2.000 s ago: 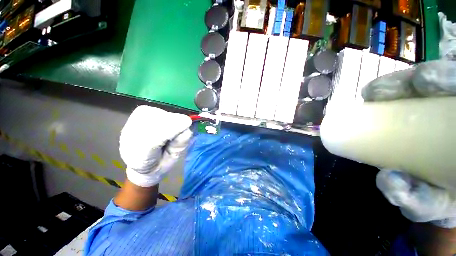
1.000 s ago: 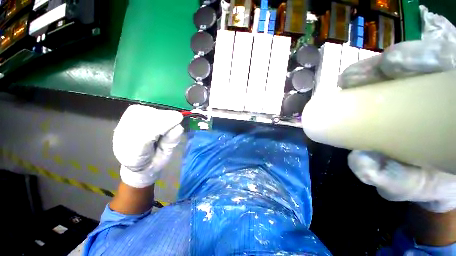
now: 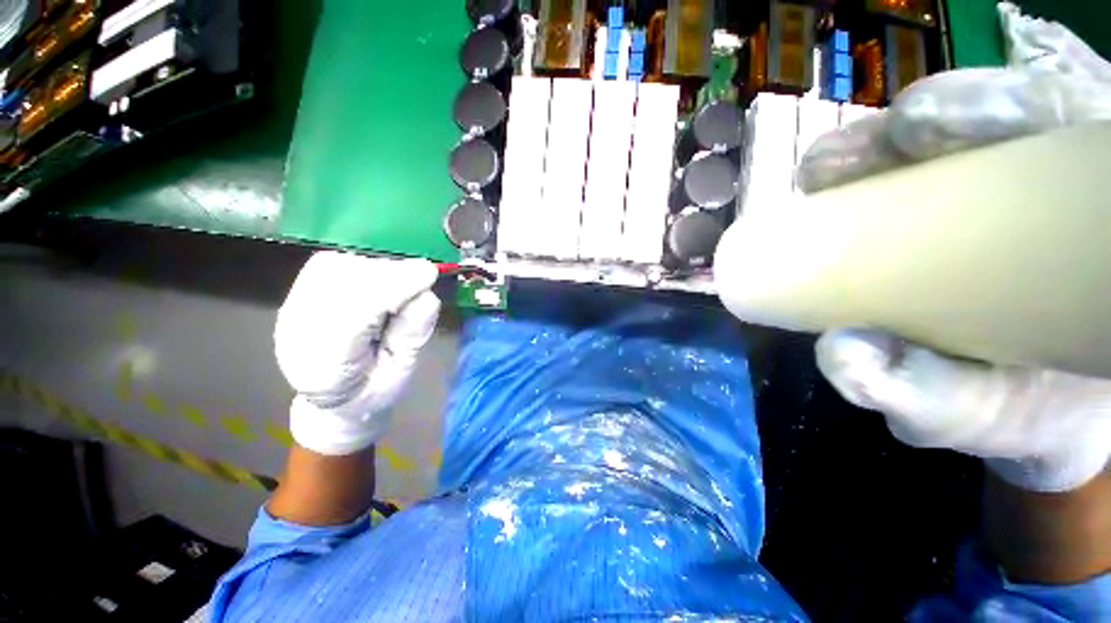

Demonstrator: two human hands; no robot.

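Note:
The power board [image 3: 573,271] lies at the bench's front edge, with white heatsinks [image 3: 587,170] and grey round capacitors [image 3: 475,162]. My left hand [image 3: 353,347], in a white glove, is closed on the red and black lead wires [image 3: 452,268] at the board's front left corner, beside a small green board part [image 3: 484,293]. My right hand [image 3: 962,396], gloved, grips the milky white syringe barrel [image 3: 926,250], fingers above and thumb side below. The barrel lies over the board's front right part and points left. Its needle tip is hard to make out.
Another board [image 3: 134,55] stands at the upper left on the green mat [image 3: 366,134]. A crumpled white cloth [image 3: 1054,49] is at the upper right. The blue apron [image 3: 609,450] is close below the board's front edge. Grey floor with yellow markings is at the lower left.
The board and the barrel in my right hand have shifted left in the view, and the barrel's front end sits slightly higher. My left hand keeps its hold on the wires.

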